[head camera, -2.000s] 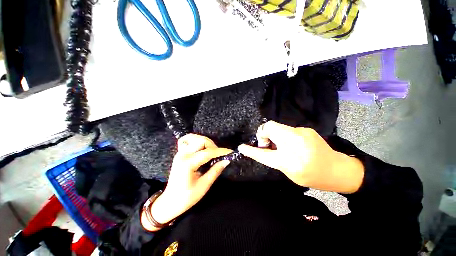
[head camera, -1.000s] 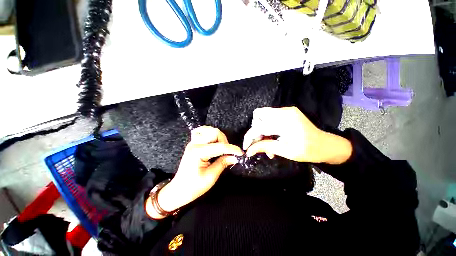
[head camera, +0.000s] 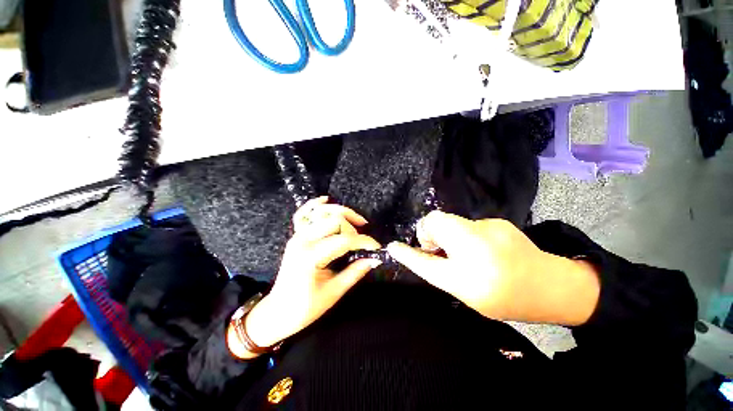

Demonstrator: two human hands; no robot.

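Note:
The dark speckled tweed garment lies over my lap, below the white table's edge. A narrow black-and-white braid trim runs along it down to my fingers. My left hand pinches the trimmed edge between thumb and fingers. My right hand is just to the right, its thumb tip on the same trimmed edge and its fingers curled on the garment. The fingertips of both hands nearly meet. No needle or thread can be made out. Smooth black cloth is bunched at the right of the lap.
On the white table are blue-handled scissors, a black phone, a thick loose braid hanging over the edge and a yellow striped bundle. A blue basket with black cloth stands at left, a purple stool at right.
Since one second ago my right hand has moved slightly down and right, its thumb now pointing left along the trim. My left hand still pinches the edge, shifted slightly left.

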